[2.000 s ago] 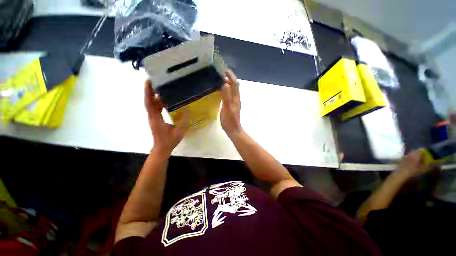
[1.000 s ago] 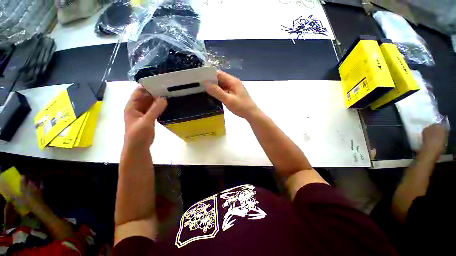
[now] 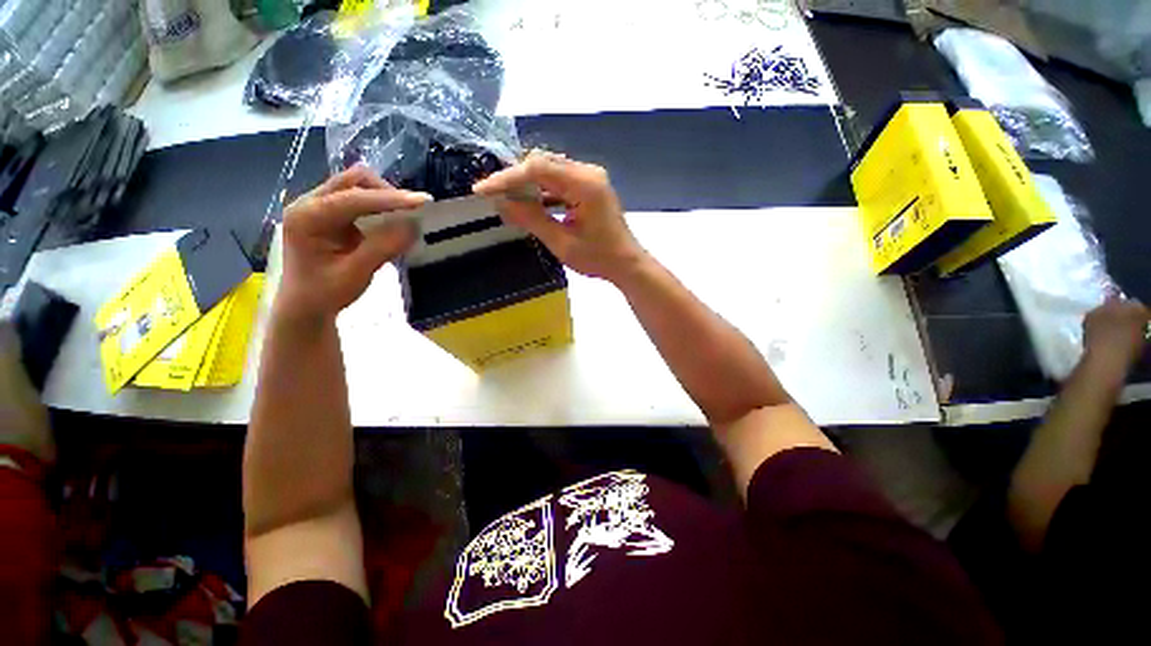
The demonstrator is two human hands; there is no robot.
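Note:
A yellow-and-black carton (image 3: pixel 492 331) stands on the white bench in front of me, with its top flap (image 3: pixel 442 234) raised. The flap's pale inside shows a long dark slot. My left hand (image 3: pixel 347 240) pinches the flap's upper edge at its left. My right hand (image 3: pixel 566 212) has its thumb and fingers at the flap's upper edge at its right. My fingers cover much of the edge, and I cannot tell whether a handle is between them. The clear bag of black handles (image 3: pixel 423 107) lies just beyond the flap.
Flat yellow cartons (image 3: pixel 164 322) lie left. Two finished boxes (image 3: pixel 921 189) stand right. Thin dark pieces (image 3: pixel 770 76) lie on the far white surface. Whitish plastic bags (image 3: pixel 1054 252) lie far right by another person's hand (image 3: pixel 1117 334). A red sleeve (image 3: pixel 23 492) shows at the left edge.
The flap, nearly level across at first, is now gripped at its upper edge. Both hands have risen from the carton's sides to that edge. The person at left has moved a dark piece.

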